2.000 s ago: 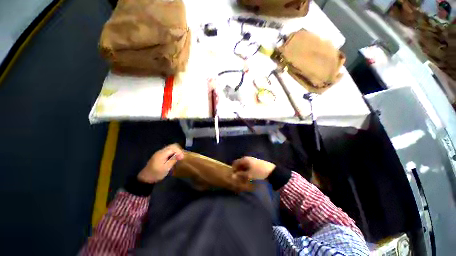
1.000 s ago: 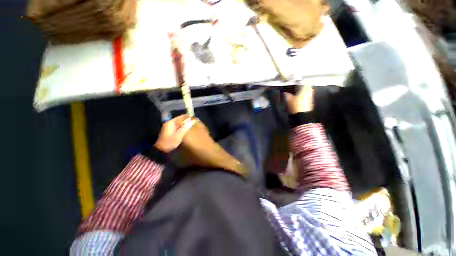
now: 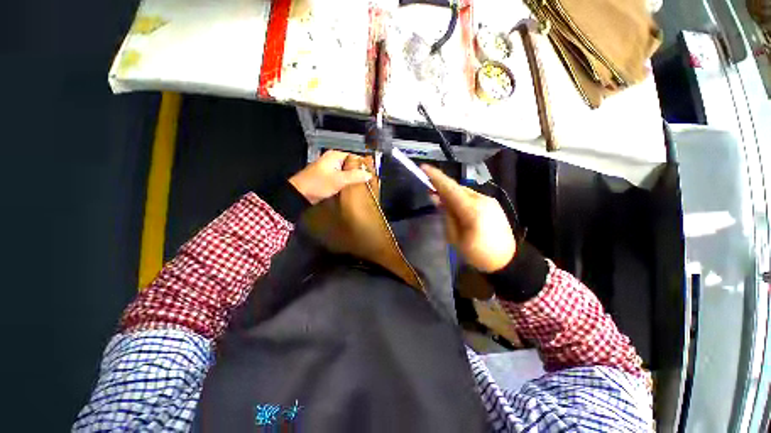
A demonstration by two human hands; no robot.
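My left hand (image 3: 328, 176) pinches the top edge of a brown leather bag piece (image 3: 359, 216) at the tip of a narrow bar (image 3: 378, 101) that juts from the table edge. The piece hangs down over my lap. My right hand (image 3: 473, 221) is closed around a hammer (image 3: 410, 167); its shaft looks pale in the glare. The dark hammer head (image 3: 379, 135) is over the bar, just beyond my left fingers. Whether it touches the bar, and any small part under the fingers, I cannot tell.
The white table (image 3: 186, 51) holds a wooden-handled hammer (image 3: 539, 84), a dish of gold-coloured bits (image 3: 494, 81), a black curved handle (image 3: 445, 27) and a stack of bag pieces (image 3: 604, 38). A short dark tool (image 3: 436, 131) sticks out past the table edge. A grey metal bench is at right.
My right hand has come from the right table edge to the bar, now with the hammer. My left hand keeps the bag piece at the bar tip. The view has shifted.
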